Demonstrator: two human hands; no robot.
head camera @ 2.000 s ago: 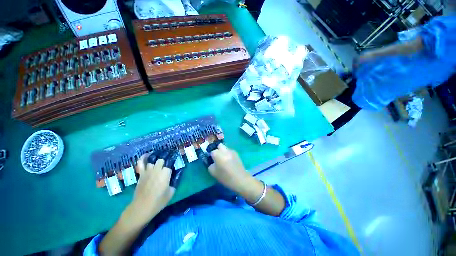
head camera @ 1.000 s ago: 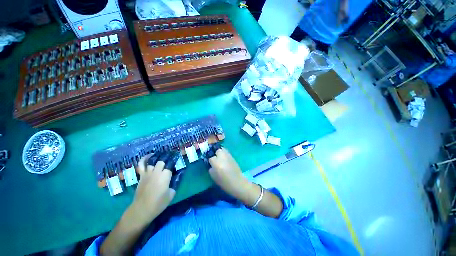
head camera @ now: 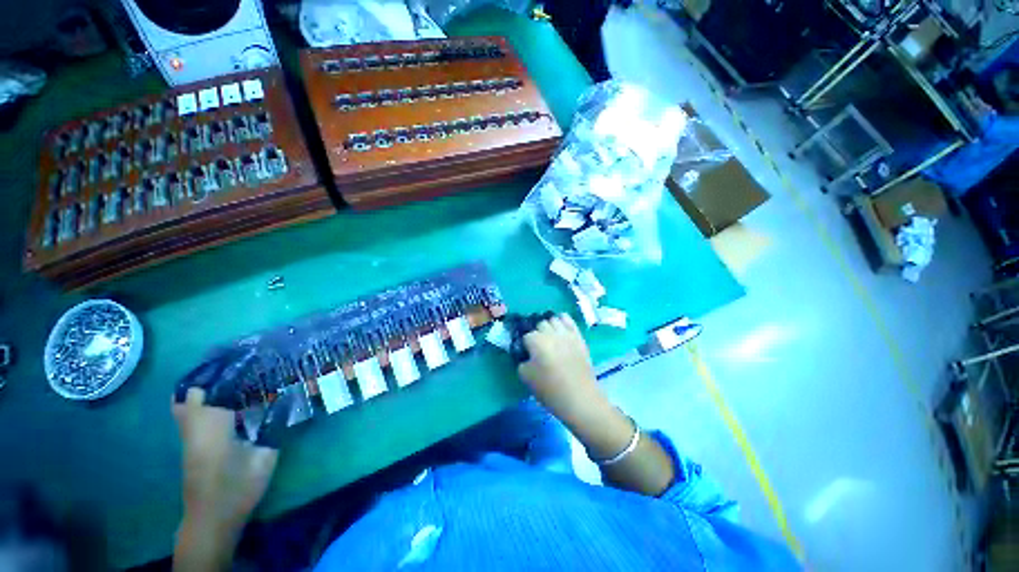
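The long dark grey fixture [head camera: 363, 324] lies aslant on the green mat, with upright pins and orange-brown blocks along its near edge. Several white metal plates [head camera: 370, 378] stick out of that edge in a row. My left hand [head camera: 224, 419], with black coverings on its fingers, is around the fixture's left end and hides it. My right hand [head camera: 550, 349], also with black finger coverings, is just past the right end with fingers curled. A small white plate [head camera: 498, 334] shows at its fingertips; the grip itself is partly hidden.
Loose white plates [head camera: 587, 293] lie beside a bulging clear bag [head camera: 603, 168] at right. A white bowl of screws [head camera: 94, 349] is at left. Two stacks of red-brown trays [head camera: 436, 168] stand behind. A cardboard box [head camera: 717, 192] is beyond the bench's right edge.
My left hand has moved left from the fixture's middle to its left end. My right hand has moved right, off the fixture. More of the plate row shows. The other person has left the view.
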